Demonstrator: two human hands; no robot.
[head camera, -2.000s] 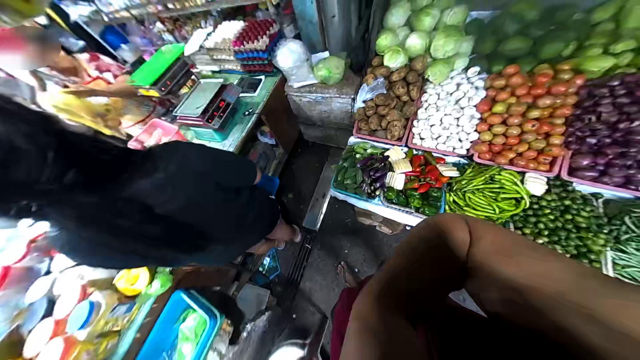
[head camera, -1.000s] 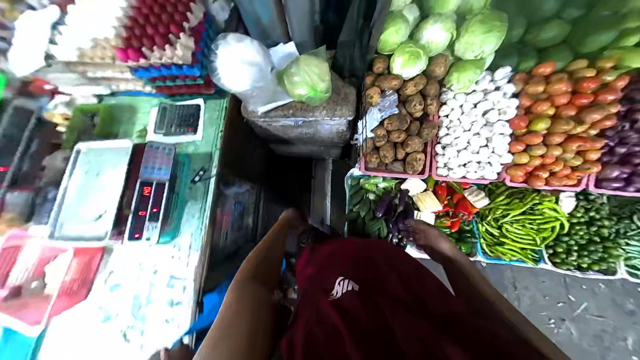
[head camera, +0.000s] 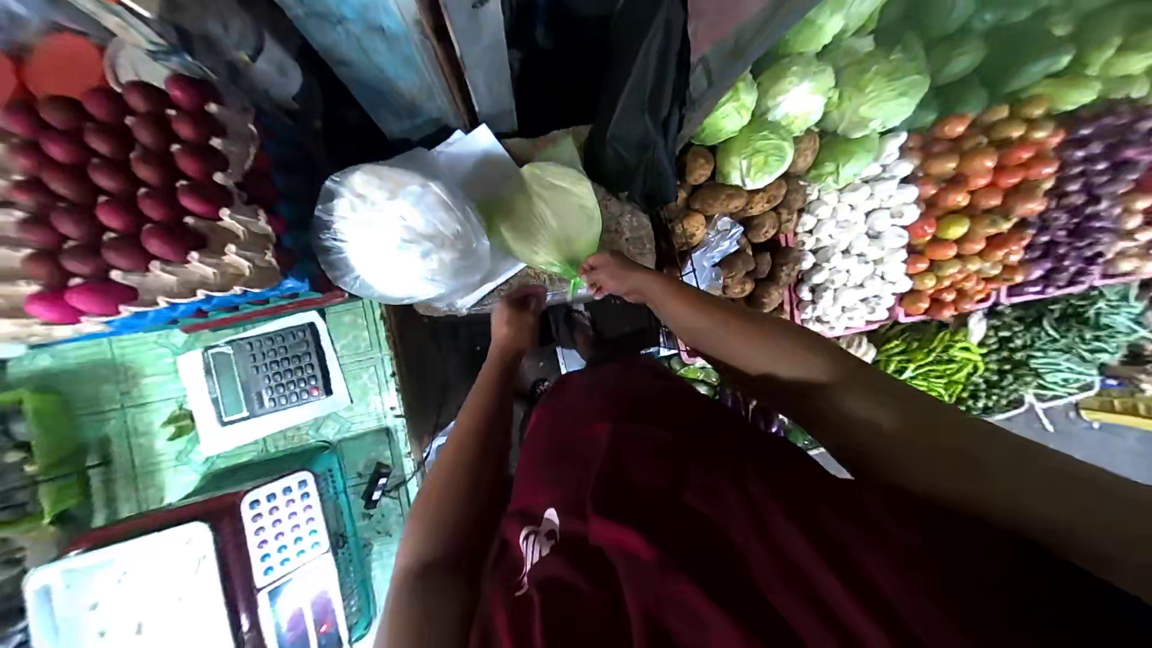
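A green-tinted plastic bag (head camera: 551, 220) lies on a rough block near the top centre, its gathered end toward me. My right hand (head camera: 615, 275) pinches that narrow end between thumb and fingers. Just left of it, my left hand (head camera: 519, 317) is at the block's near edge, fingers bent; whether it holds anything cannot be told. A large clear plastic bag with white contents (head camera: 400, 234) rests left of the green bag, with white paper (head camera: 477, 166) behind.
Left stand a tray of dark red eggs (head camera: 112, 180), a desk calculator (head camera: 268, 373) on a green tiled counter (head camera: 364, 346) and a digital weighing scale (head camera: 126, 585). At right are potatoes (head camera: 760, 202), cabbages (head camera: 792, 94), garlic (head camera: 859, 243) and tomatoes (head camera: 976, 193). A black plastic sheet (head camera: 634, 99) hangs behind.
I have come closer to the block with the bags. Both hands have reached forward to it, and my right hand has taken hold of the green bag's end. The person seen at left earlier is out of view.
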